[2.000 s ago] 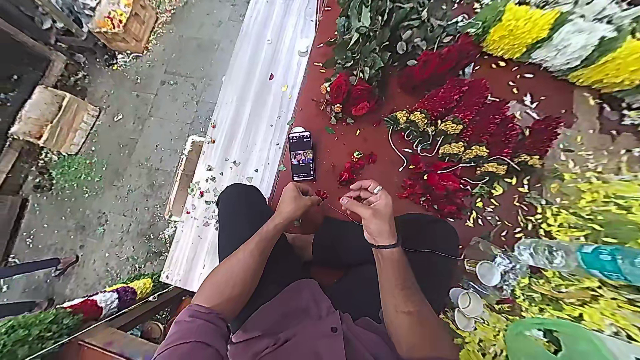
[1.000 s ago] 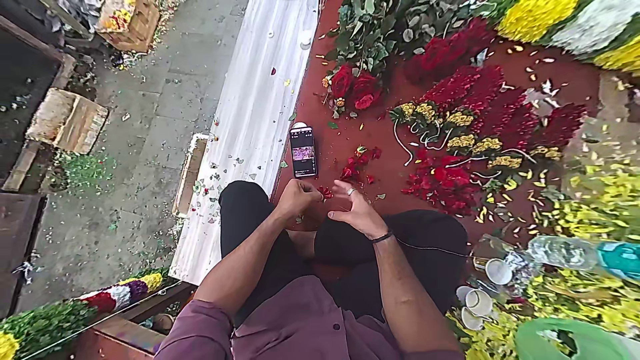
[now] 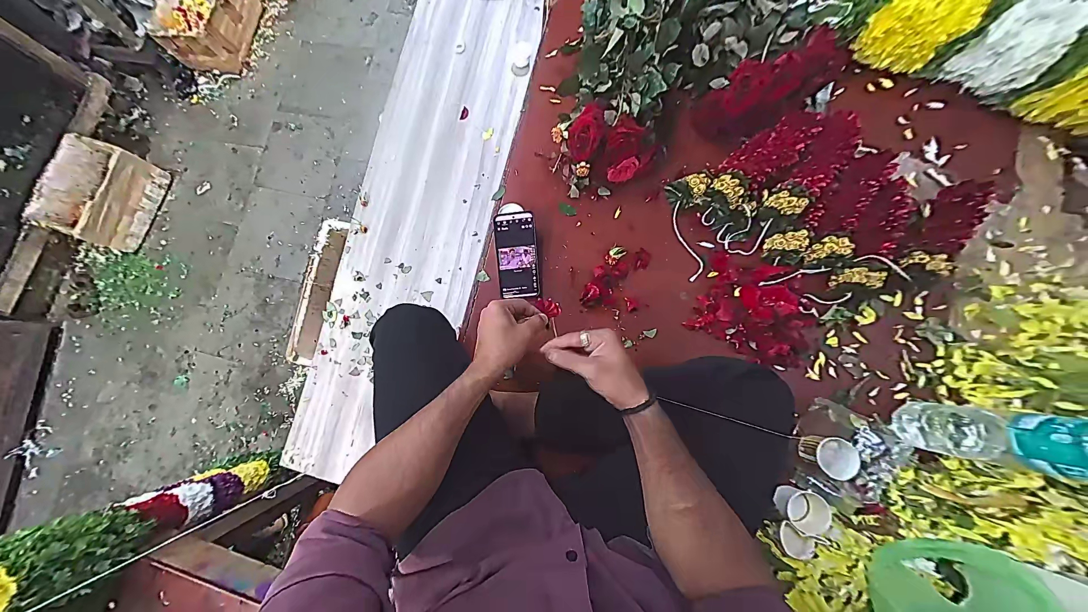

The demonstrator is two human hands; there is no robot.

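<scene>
My left hand (image 3: 507,334) pinches a small red flower (image 3: 546,308) between thumb and fingertips, just below a phone (image 3: 517,255) lying on the red surface. Close to its right, my right hand (image 3: 597,361), with a ring on one finger, has its thumb and fingers together on a thin thread (image 3: 554,326) by the flower. A line of thread (image 3: 722,414) runs from near my right wrist to a spool (image 3: 809,448). Loose red petals (image 3: 605,280) lie ahead of the hands. Farther right are a red flower heap (image 3: 752,310) and red garlands with yellow flower ends (image 3: 786,202).
Red roses (image 3: 625,144) with leafy stems lie ahead. Paper cups (image 3: 807,513), a plastic bottle (image 3: 952,429), yellow petals (image 3: 1003,348) and a green plastic container (image 3: 952,578) are at right. A white board (image 3: 425,144) runs along the left edge, beside paved ground (image 3: 280,170).
My right hand's fingers, spread apart a second ago, have come together at the thread near the flower. My left hand stays in about the same place with the flower.
</scene>
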